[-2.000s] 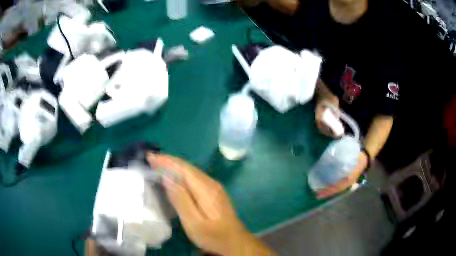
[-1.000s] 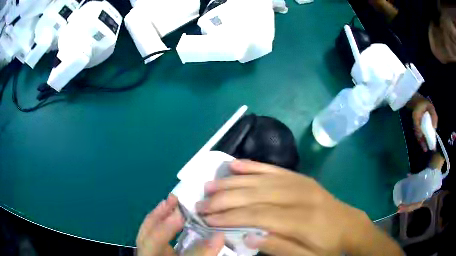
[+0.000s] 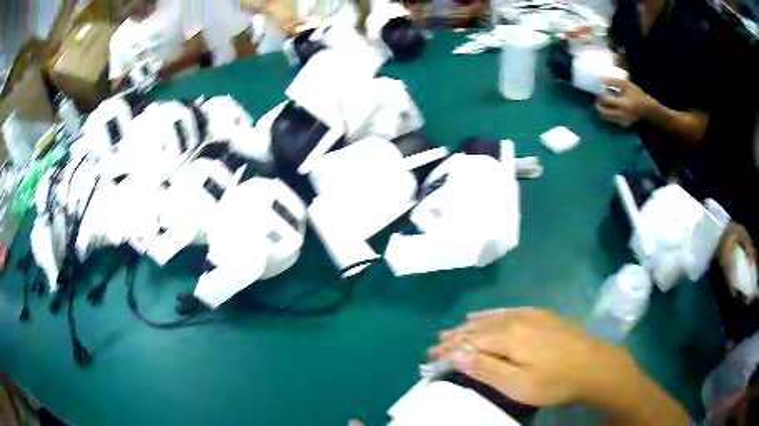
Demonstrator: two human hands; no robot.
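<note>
A white and black security camera is at the bottom edge, mostly cut off by it. My right hand lies over its top with fingers bent, and a bit of pale grey cloth shows under the fingertips. Of my left hand, only what looks like a fingertip shows at the bottom edge, left of the camera. The camera's ball is hidden by my right hand or out of the picture. The view is slightly blurred.
Many white cameras with black cables lie piled at left and centre. A squeeze bottle and another camera are at right. A white block and a clear container stand farther back. People sit around the green table.
The view has lifted towards the far table, so the held camera now sits at the bottom edge. My right hand is still on it; my left hand has almost left the picture.
</note>
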